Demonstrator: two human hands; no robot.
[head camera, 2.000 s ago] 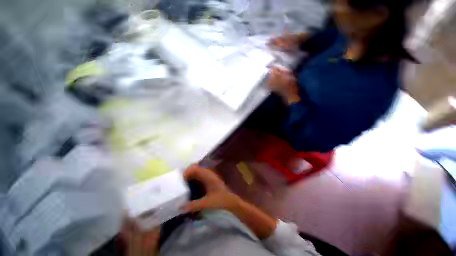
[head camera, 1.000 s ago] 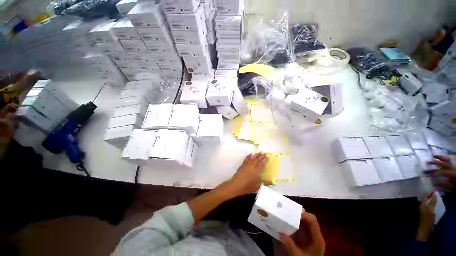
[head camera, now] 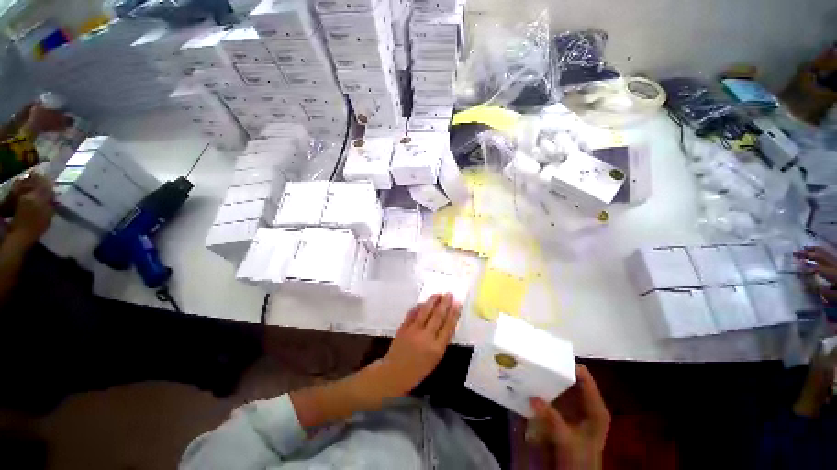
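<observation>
My right hand [head camera: 576, 424] holds a white product box [head camera: 519, 365] above the lap, at the bench's front edge. The box has a round gold-brown dot and small dark print. My left hand [head camera: 428, 332] lies on a white box [head camera: 444, 285] at the front of the bench, fingers together and flat; whether it grips the box I cannot tell. Yellow label sheets [head camera: 503, 292] lie just right of my left hand.
White boxes [head camera: 303, 257] stand in rows at left, with tall stacks [head camera: 353, 55] behind. A blue heat gun [head camera: 144, 231] lies at far left. Clear bags and a tape roll [head camera: 645, 90] are at back right. More boxes [head camera: 716, 292] stand at right. Other people's hands show at both sides.
My left hand has moved left from the yellow sheet onto a white box. The box in my right hand has shifted slightly right and turned.
</observation>
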